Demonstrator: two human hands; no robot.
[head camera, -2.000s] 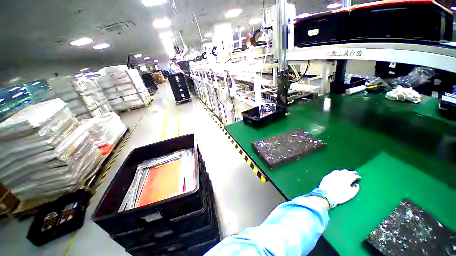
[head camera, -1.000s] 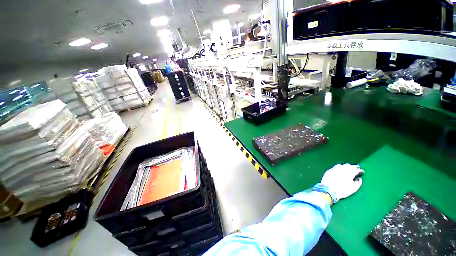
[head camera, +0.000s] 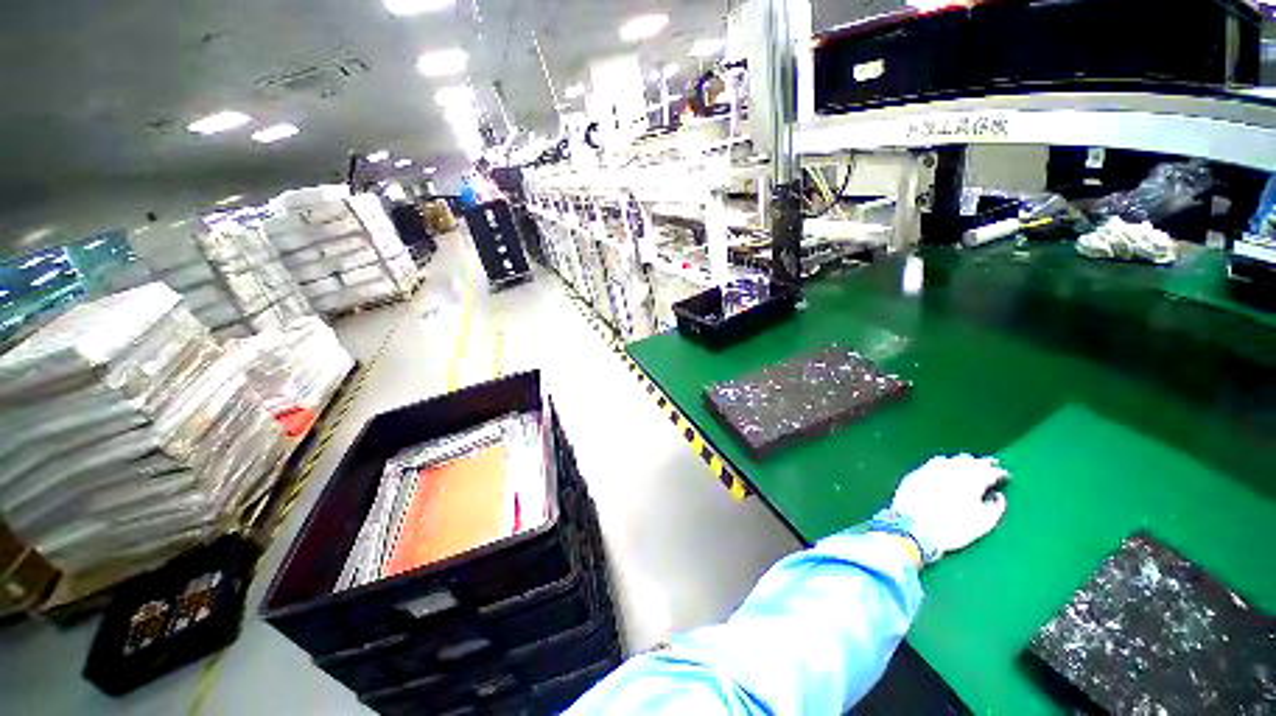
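Note:
My left hand (head camera: 952, 504), in a white glove with a light blue sleeve, rests on the green bench at the left edge of the brighter green mat (head camera: 1078, 469). Its fingers are slightly curled and nothing shows in it. A dark foam block with white specks (head camera: 1154, 629) lies on the mat at the lower right, cut off by the picture's edge. A second speckled foam block (head camera: 807, 399) lies flat on the bench beyond my hand. My right hand is out of the picture.
Stacked black totes (head camera: 462, 604) stand on the floor left of the bench, the top one holding silver frames and an orange-red sheet (head camera: 451, 506). A small black parts box (head camera: 733, 311) sits at the bench's far left corner. A white crumpled heap (head camera: 1126, 241) lies at the back right.
The view has shifted very slightly. My left hand has stayed in nearly the same place on the bench.

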